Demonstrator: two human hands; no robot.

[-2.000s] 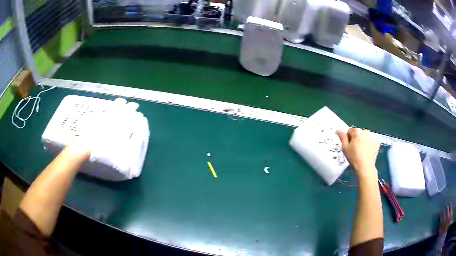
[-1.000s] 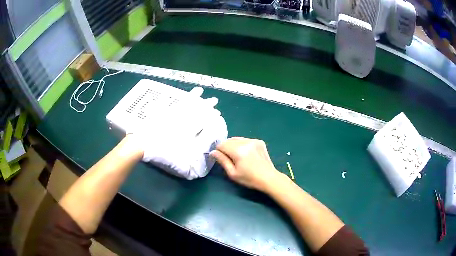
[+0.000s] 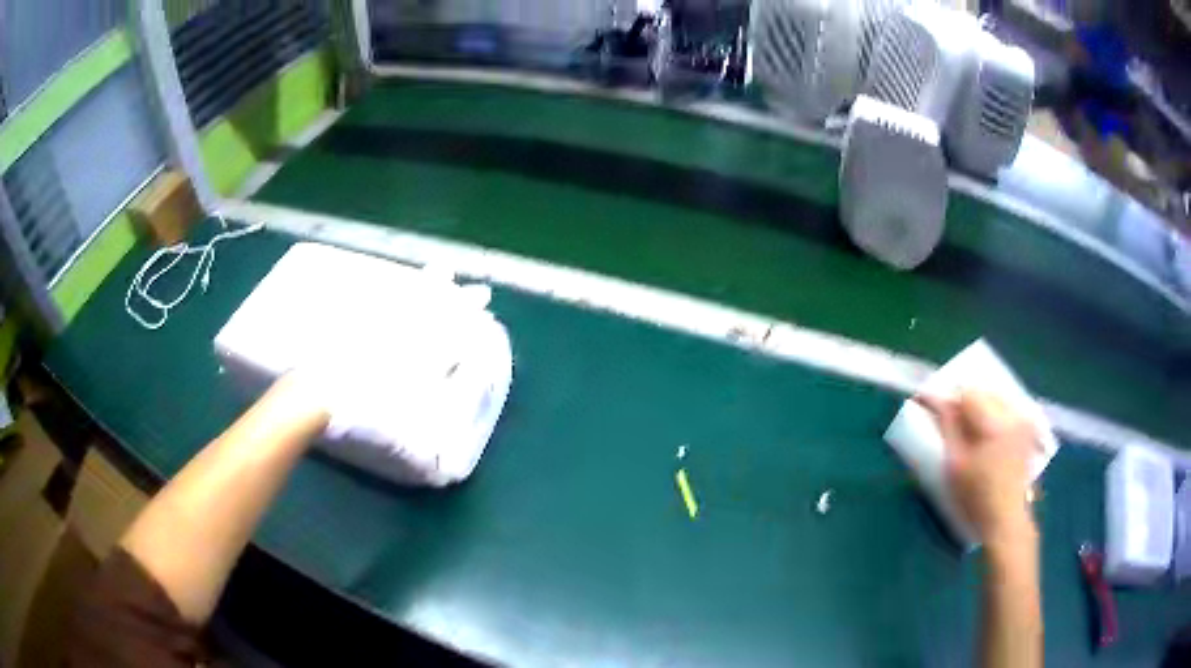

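A white appliance (image 3: 281, 307) lies on the green bench at left, its surface washed out by glare. My left hand (image 3: 392, 365), in a white glove, lies across it with finger shapes at its far edge; glove and body blend together. At right, a white block (image 3: 986, 372) sits tilted near the metal strip. My bare right hand (image 3: 986, 444) is over its top, fingertips close together on the surface. The hand hides much of the block. Whether a small part is between the fingers cannot be seen.
A white cord (image 3: 170, 281) lies at far left. A yellow strip (image 3: 687, 493) and white scraps lie mid-bench. Red-handled tool (image 3: 1100, 600), second white block (image 3: 1139, 516) and clear tub (image 3: 1182, 529) are at right. White units (image 3: 895, 183) stand across the belt.
My right hand first left the speckled block for the appliance's right side, and is now back over the block. My left hand has stayed on the appliance. The view has shifted.
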